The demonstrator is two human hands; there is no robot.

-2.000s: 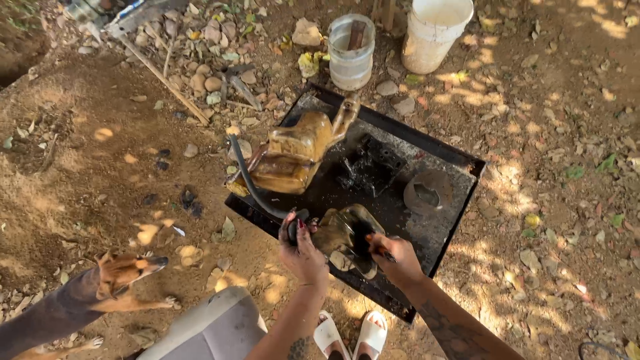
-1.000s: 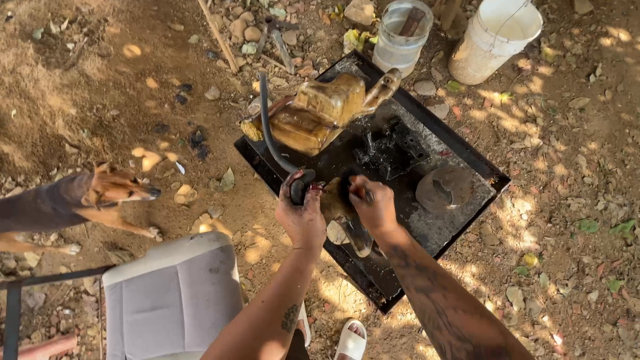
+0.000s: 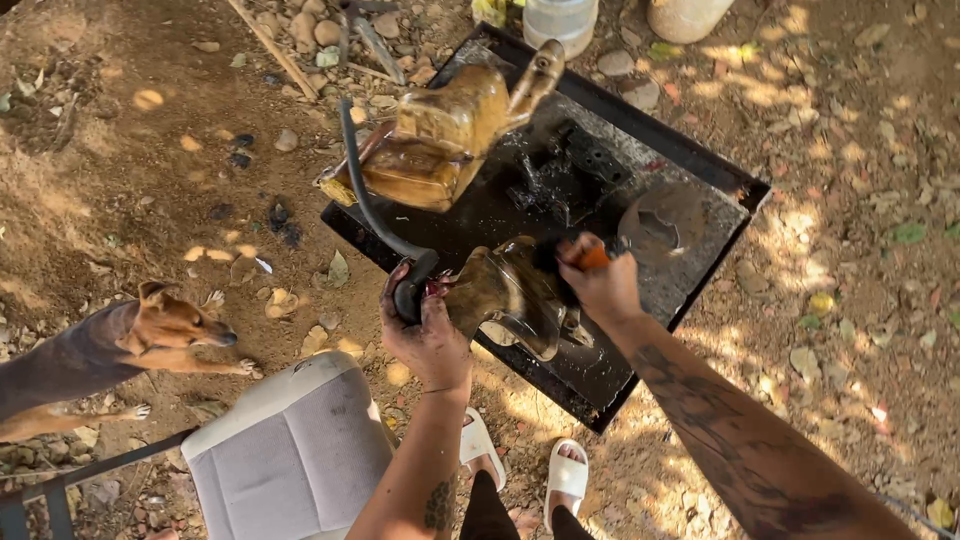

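Note:
My left hand (image 3: 426,330) grips the end of a black rubber hose (image 3: 360,187), beside a wet brownish molded part (image 3: 506,296) with a rounded opening. My right hand (image 3: 604,281) is closed on an orange handle (image 3: 590,257); its dark, blurred head lies against the part's right side. Behind them, a larger amber plastic tank (image 3: 450,135) with a neck at its upper right rests on the black metal tray (image 3: 675,142). Black greasy parts (image 3: 574,172) lie in the tray's middle. A round dirty metal piece (image 3: 660,225) stands right of my right hand.
A clear plastic container (image 3: 561,26) and a white bucket (image 3: 686,19) stand beyond the tray. At left, a brown dog (image 3: 172,326) lies on leaf-strewn dirt. A grey padded seat (image 3: 292,450) stands near my left forearm. Stones and sticks (image 3: 281,56) lie at upper left.
Both hands stay at the molded part, the left still with the hose. The dark tool head now shows at the part's right side. The view has shifted, bringing the grey seat further in than at first.

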